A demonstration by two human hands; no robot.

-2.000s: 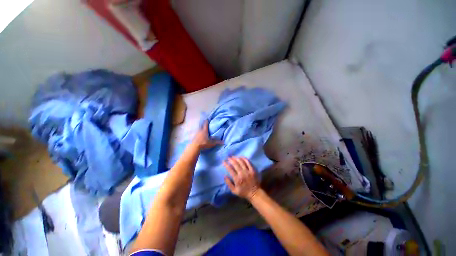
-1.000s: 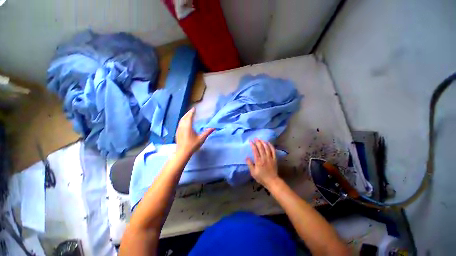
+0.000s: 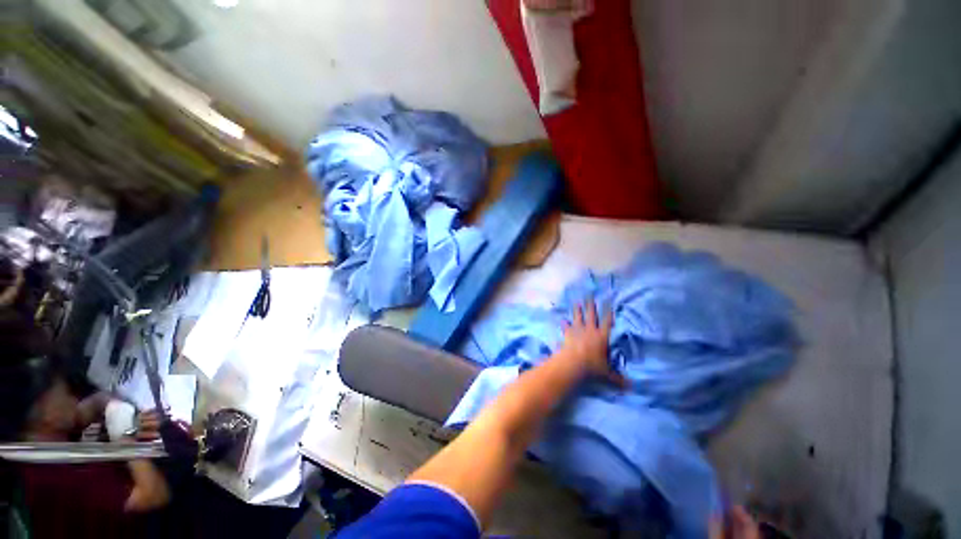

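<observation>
Light blue garment pieces [image 3: 695, 337] lie bunched on the white-covered table, partly over the right part of the grey-brown sleeve board [image 3: 406, 368], whose rounded left end is bare. My left hand [image 3: 590, 345] lies on top of the cloth with its fingers spread. My right hand [image 3: 740, 522] is small, blurred and cut off by the bottom edge, at the near right edge of the cloth; its fingers cannot be made out clearly.
A crumpled blue cloth pile [image 3: 395, 200] lies at the back, beside a flat blue board [image 3: 501, 247]. Red cloth [image 3: 601, 126] hangs behind. Scissors [image 3: 261, 297] lie on white paper at left. Another person's arm [image 3: 148, 486] shows at lower left.
The view has swung left; the iron and hose have left the picture. The cloth's near part has been drawn right, off the board's left part. My right hand has moved to the bottom edge.
</observation>
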